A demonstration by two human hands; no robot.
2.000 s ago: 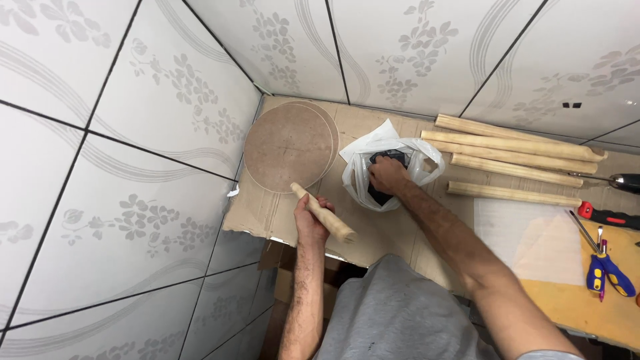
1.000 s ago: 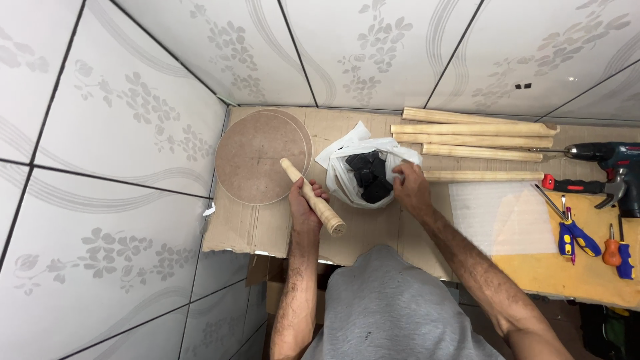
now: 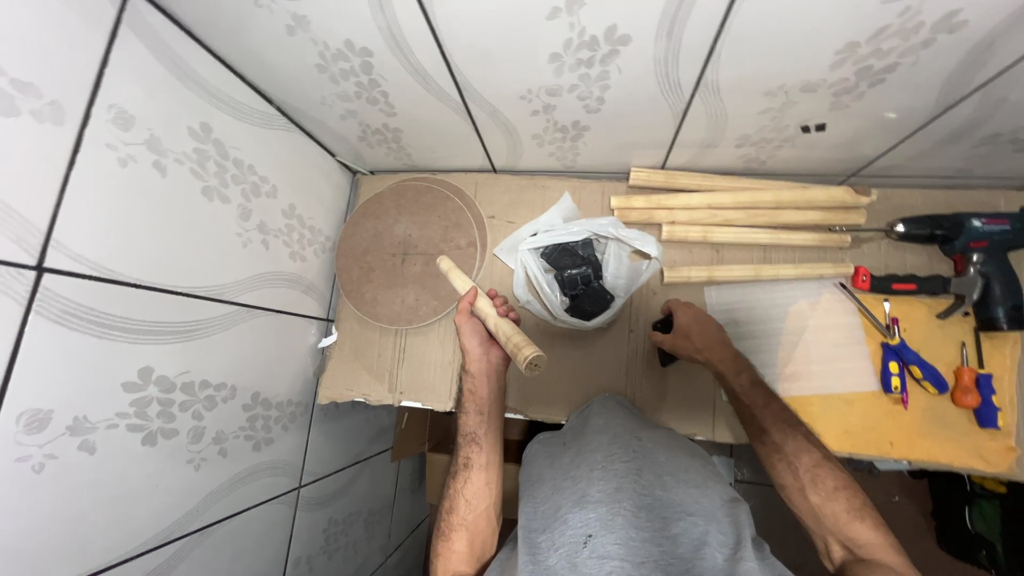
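Observation:
My left hand (image 3: pixel 483 328) grips a turned wooden leg (image 3: pixel 504 330), tilted, its upper end over the round brown boards (image 3: pixel 392 240). Between my hands a white plastic bag (image 3: pixel 532 268) stands with its mouth spread, and several black plastic parts (image 3: pixel 578 276) lie inside. To the right of the bag, my right hand (image 3: pixel 690 332) has its fingers around a small black part (image 3: pixel 665 340), low over the cardboard. Several more wooden legs (image 3: pixel 744 234) lie side by side behind and to the right.
Cardboard (image 3: pixel 584 376) covers the worktop against the tiled wall. At the right are a cordless drill (image 3: pixel 960 232), a claw hammer (image 3: pixel 912 282), pliers (image 3: pixel 912 364), an orange-handled screwdriver (image 3: pixel 966 386) and a white foam sheet (image 3: pixel 792 344).
My right hand has moved from inside the bag to its rim, then right and nearer my body, where it now holds a black part. The left hand keeps hold of the wooden leg.

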